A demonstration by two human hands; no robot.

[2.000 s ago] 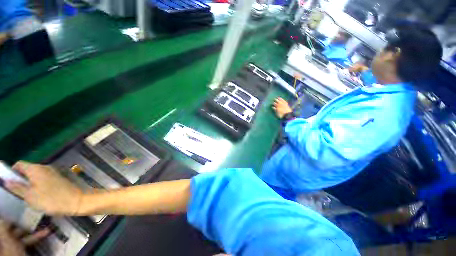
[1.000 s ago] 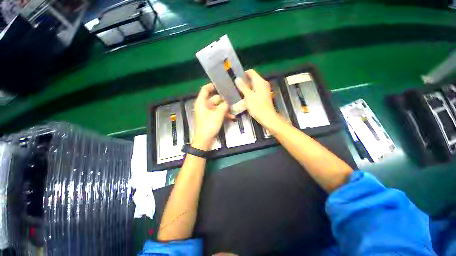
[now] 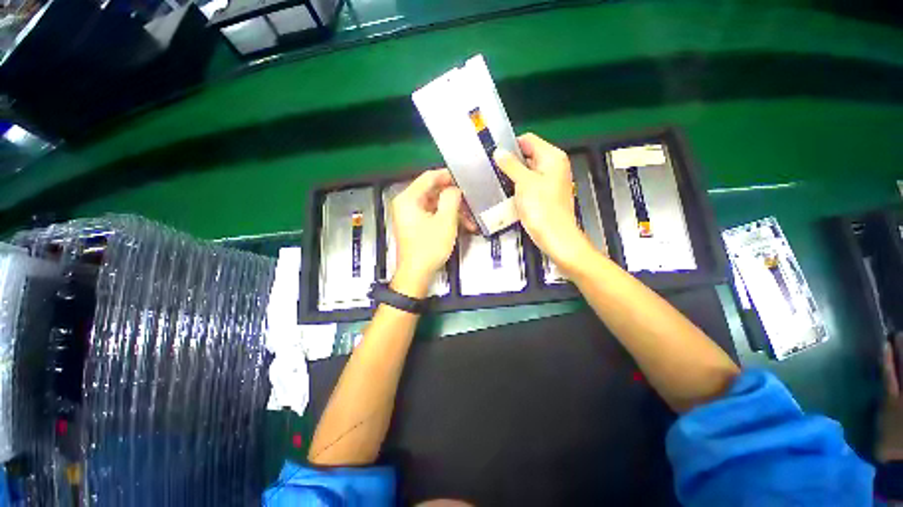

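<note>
A silver display module (image 3: 457, 139) with a black and orange flex cable is held up, tilted, above the tray. My right hand (image 3: 543, 193) grips its right side, thumb on its back near the cable. My left hand (image 3: 428, 218) is at its lower left edge, fingers curled against it; the fingertips are partly hidden. The black foam tray (image 3: 705, 223) below holds several silver modules in a row of slots, some partly covered by my hands.
Clear plastic blister trays (image 3: 173, 366) stand stacked at left, with a crumpled white cloth (image 3: 287, 371) beside them. A black mat (image 3: 515, 396) lies under my forearms. A separate module (image 3: 777, 287) and a black tray (image 3: 876, 267) are at right, near another person's hand (image 3: 891, 371).
Since one second ago the view has shifted slightly and the held module appears a little higher and further right, both hands still on it. Two seconds ago my hands were at the lower left.
</note>
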